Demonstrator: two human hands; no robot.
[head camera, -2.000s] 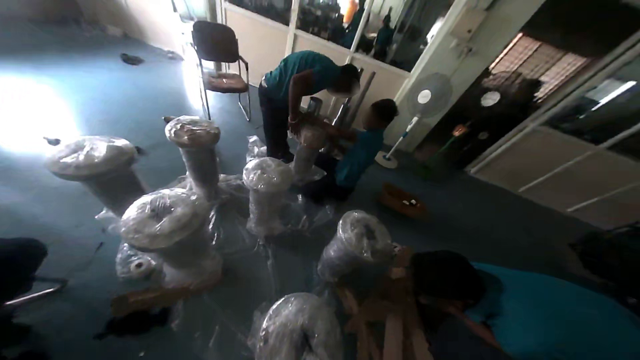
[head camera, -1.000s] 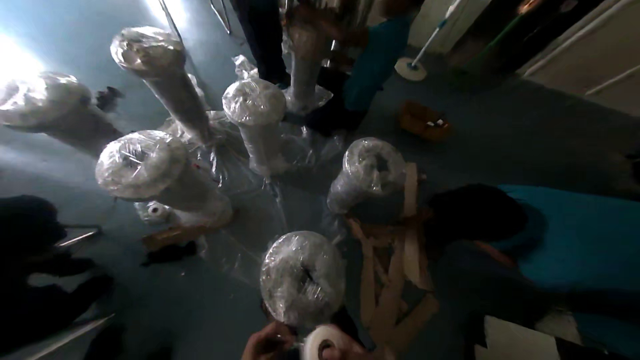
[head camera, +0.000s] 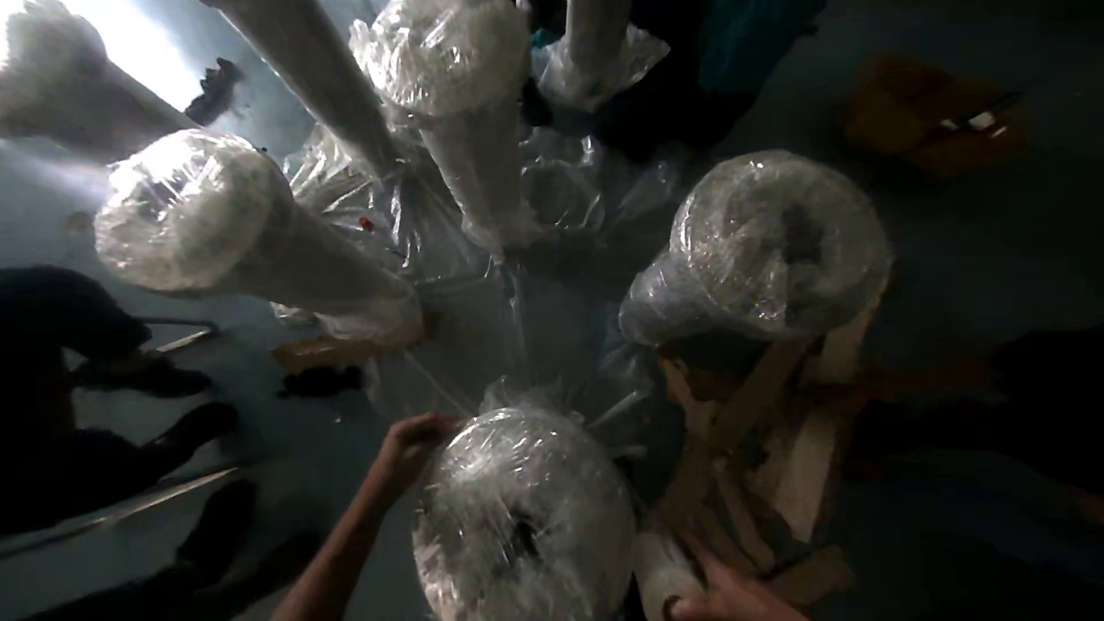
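Observation:
A tall cylindrical piece with a round flanged top wrapped in clear plastic film (head camera: 526, 517) stands at the bottom centre. My left hand (head camera: 420, 435) touches its upper left side; most of its fingers are hidden behind the wrapped top. At its lower right, my right hand (head camera: 724, 586) holds a roll of stretch film (head camera: 662, 573), with fingers at the end of the core. Whether film runs from the roll to the piece is too dark to tell.
Several film-wrapped pieces stand ahead, one at the right (head camera: 780, 246) and one at the left (head camera: 185, 211). Loose plastic film (head camera: 431, 233) and cardboard strips (head camera: 806, 474) lie on the floor. An orange-brown box (head camera: 914, 112) sits at the upper right. People are at the left, top and right.
The view has moved down and closer to the bottom wrapped piece. My hands, in front of it one second ago, have moved apart to its two sides, the roll staying in the right.

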